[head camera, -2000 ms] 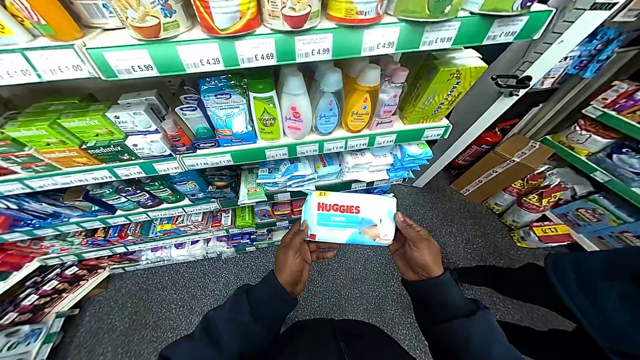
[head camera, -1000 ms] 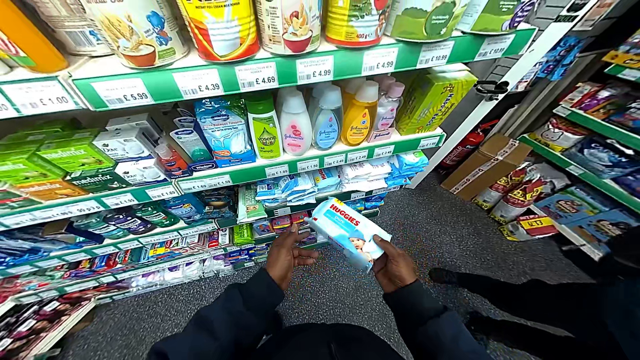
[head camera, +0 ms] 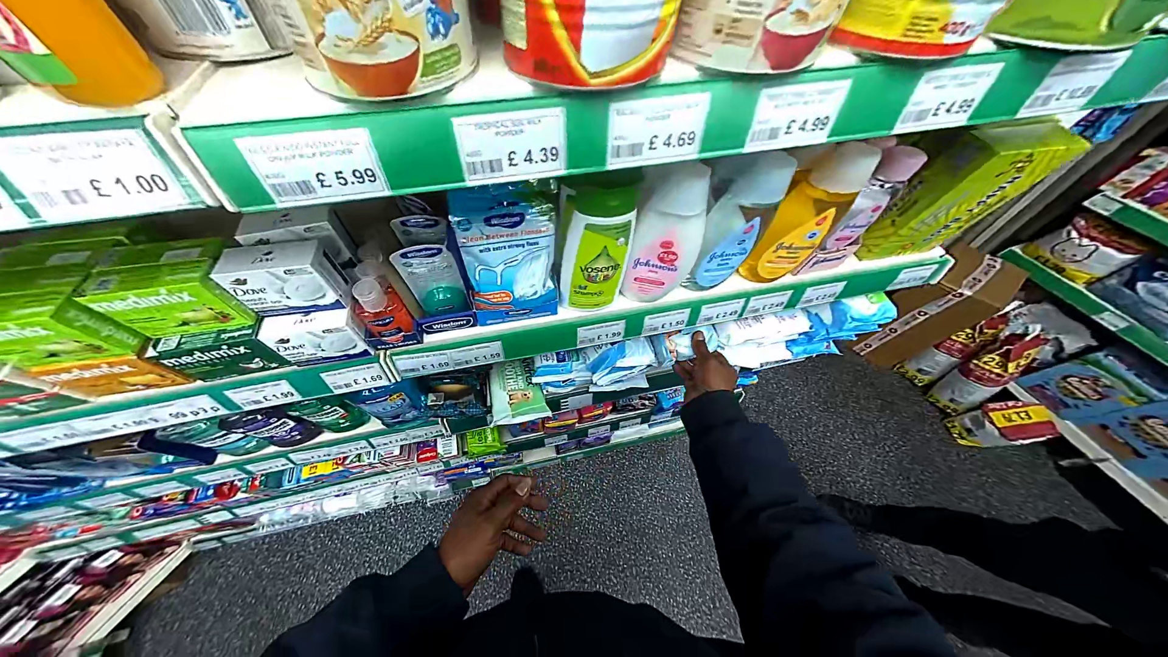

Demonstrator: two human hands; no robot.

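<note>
My right hand (head camera: 707,370) reaches into the shelf of wipes packs (head camera: 776,333), touching a pale pack at the shelf's front; whether its fingers grip that pack cannot be made out. Over the grey floor, my left hand (head camera: 493,529) is held low with fingers apart and nothing in it. Just above the wipes, a row of baby toiletries bottles (head camera: 666,233) stands on a green-edged shelf. A green and white pack (head camera: 518,392) hangs tilted at the left end of the wipes.
Tins (head camera: 589,41) line the top shelf. Soap boxes (head camera: 164,297) are stacked at left. A cardboard box (head camera: 940,306) and bagged goods (head camera: 990,365) are on the right. Another person's dark-clothed legs (head camera: 995,538) are close by at lower right.
The Huggies wipes pack, held in both hands before, is no longer in them. My right hand has moved forward to the wipes shelf; my left hand has let go. The view is nearer the shelves.
</note>
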